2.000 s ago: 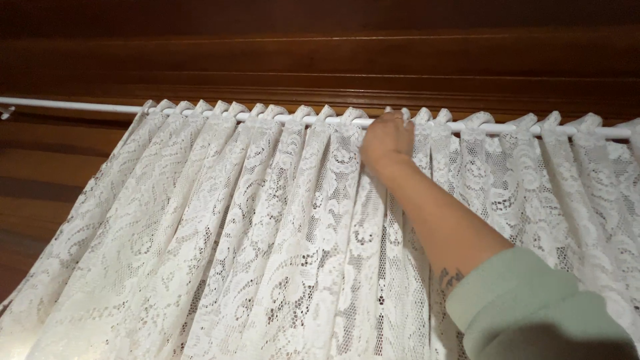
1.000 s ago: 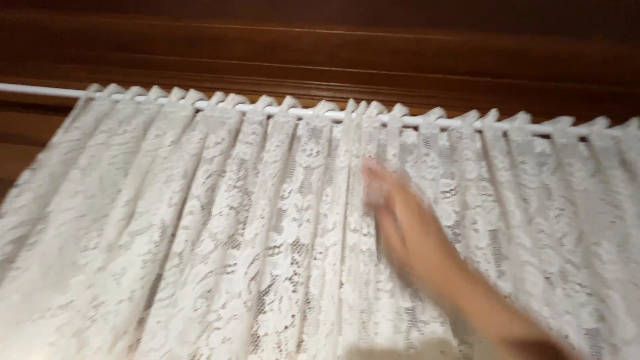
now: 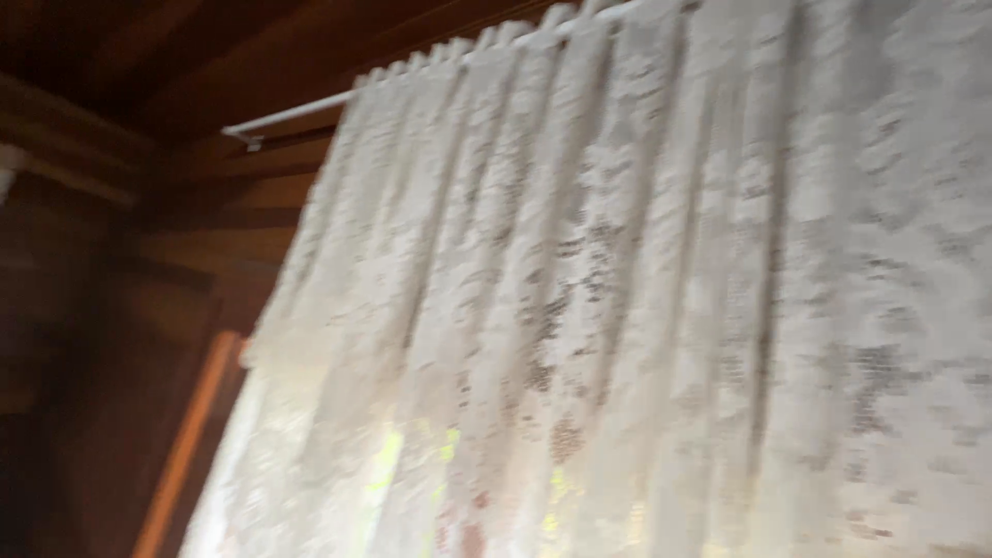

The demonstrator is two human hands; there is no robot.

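Note:
A white lace curtain [image 3: 496,263] fills the middle and right of the head view, hanging in vertical folds. Its gathered top is threaded on a white curtain rod [image 3: 298,110], whose bare left end sticks out past the fabric. Neither my left hand nor my right hand shows. The picture is blurred, so the lace pattern is only partly clear. Light and some green patches come through the lower part of the curtain.
A dark wood-panelled wall [image 3: 194,194] lies behind the rod on the left. An orange-brown wooden strip [image 3: 186,449] stands at a slant beside the curtain's left edge. A small white bracket [image 3: 254,143] is near the rod's end.
The hand that was at the curtain's top by the rod, then lower in front of the lace, has left the view. The view has swung left and down.

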